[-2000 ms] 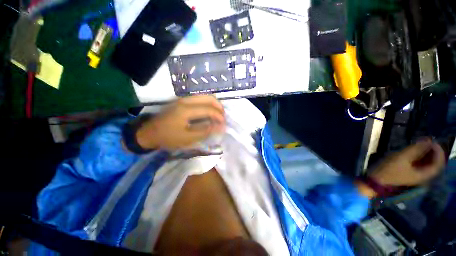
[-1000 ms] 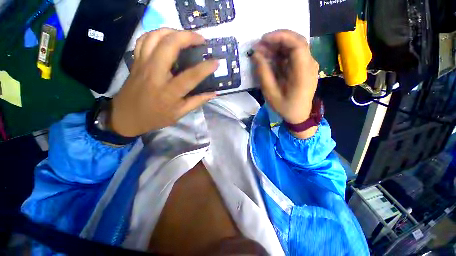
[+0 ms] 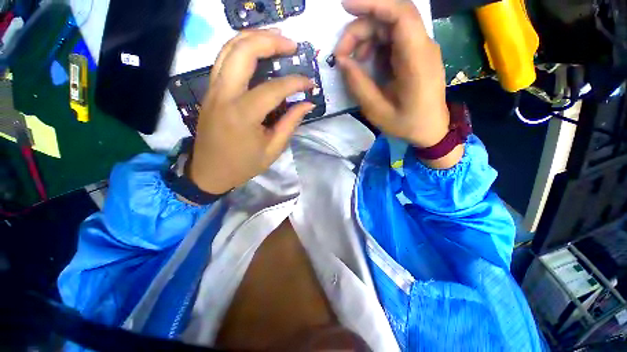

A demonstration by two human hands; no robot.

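The black phone mid-frame (image 3: 191, 91) lies on the white sheet near the bench's front edge, partly hidden by my left hand. My left hand (image 3: 251, 110) is over the frame with its fingers curved; whether it grips the frame cannot be told. My right hand (image 3: 399, 75) is just right of the frame. It holds a tiny dark part (image 3: 331, 60) at the tips of thumb and forefinger. A small black bracket plate (image 3: 265, 10) lies behind the frame, cut off by the picture's top edge.
A glossy black slab with a white label (image 3: 130, 60) lies left of the frame. Further left are a yellow-labelled tube (image 3: 78, 89) and yellow paper (image 3: 42, 135) on the green mat. A yellow-orange tool body (image 3: 509, 45) is at the right, with white cable (image 3: 543, 117) below it.
Both hands remain at the frame, shifted slightly right in the picture. The view has shifted, so the bracket plate and black slab sit higher. The tiny part stays at my right fingertips.
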